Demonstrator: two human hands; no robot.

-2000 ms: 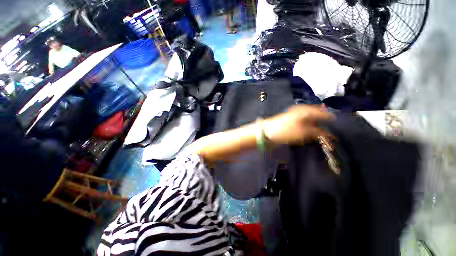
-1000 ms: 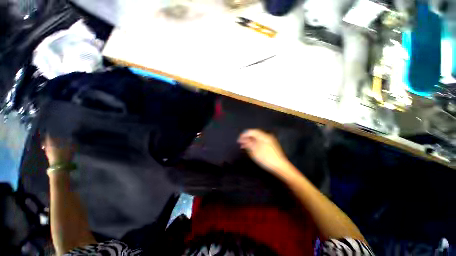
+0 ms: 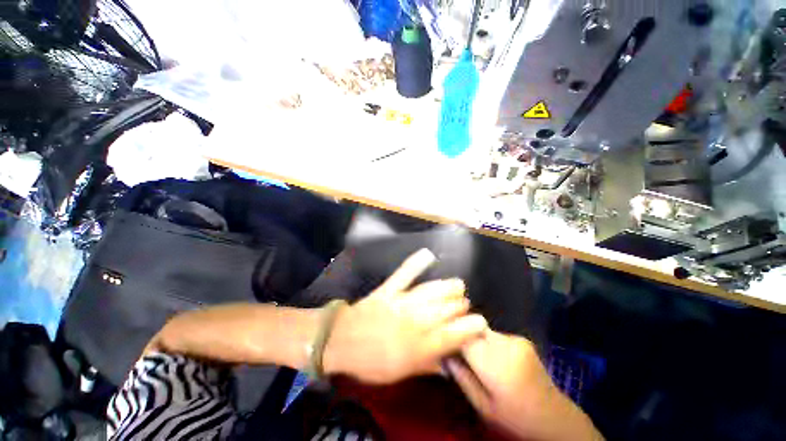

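A dark garment [image 3: 483,271] lies in my lap below the table edge. My left hand [image 3: 392,332] reaches across it, with a bangle on the wrist, and holds the cloth. My right hand [image 3: 508,379] is beside it, its fingers closed on the garment's edge, partly covered by my left fingers. Another black garment [image 3: 159,267] with gold buttons [image 3: 112,278] lies at the left. The sewing machine head [image 3: 595,73] stands at the upper right, with the clamp parts [image 3: 556,177] under it.
The white table [image 3: 302,142] has a wood edge. On it are loose gold buttons [image 3: 358,75], a small yellow-and-black tool [image 3: 389,113], a thin dark sliver [image 3: 388,155] and a dark thread cone [image 3: 414,65]. A blue strip [image 3: 458,103] hangs beside the machine. White cloth or plastic [image 3: 159,151] lies left.
The view has swung from the garment pile towards the machine. My left hand has moved from the pile at the left to my lap. My hands have come together on the cloth.
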